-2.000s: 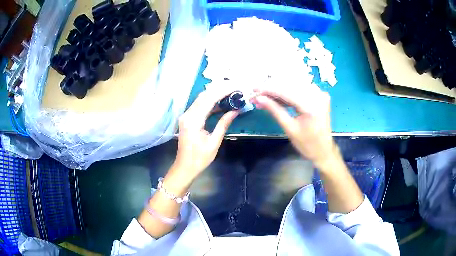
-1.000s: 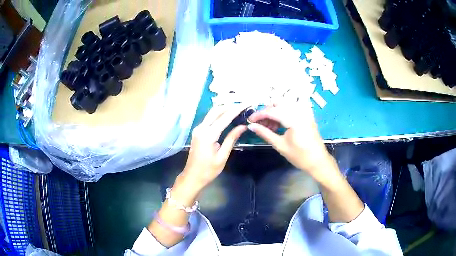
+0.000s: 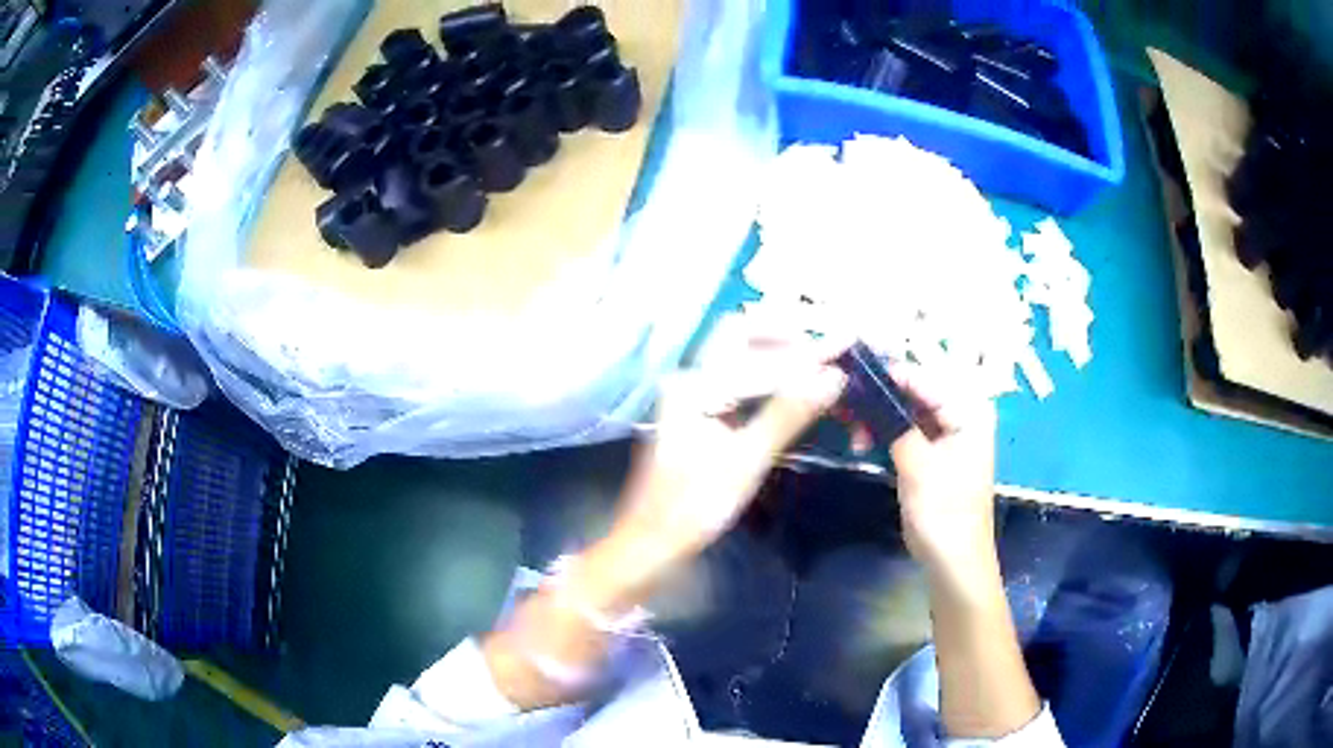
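My right hand [image 3: 936,453] holds a black part [image 3: 883,398] with a shiny edge in front of the white pile. My left hand [image 3: 716,439] is blurred; its fingertips reach the upper left end of the black part. Whether they grip it or hold anything else cannot be told. White inserts [image 3: 892,249] lie in a bright heap just beyond the hands. A blue parts bin [image 3: 950,135] behind the heap holds black inner parts [image 3: 972,76]. Loose black sleeves [image 3: 490,146] lie on the tan bottom of the lined tray [image 3: 439,314] at left.
Crinkled clear plastic [image 3: 351,395] wraps the tray. Cardboard sheets [image 3: 1265,344] at right carry a dark mass of black cylinders [image 3: 1294,205]. Silvery metal bits [image 3: 176,146] lie at far left. Blue crates [image 3: 88,453] stand below the bench at left.
The view has swung, so the bench things appear further right. The black part now shows at length in my right hand; earlier both hands met around a dark piece.
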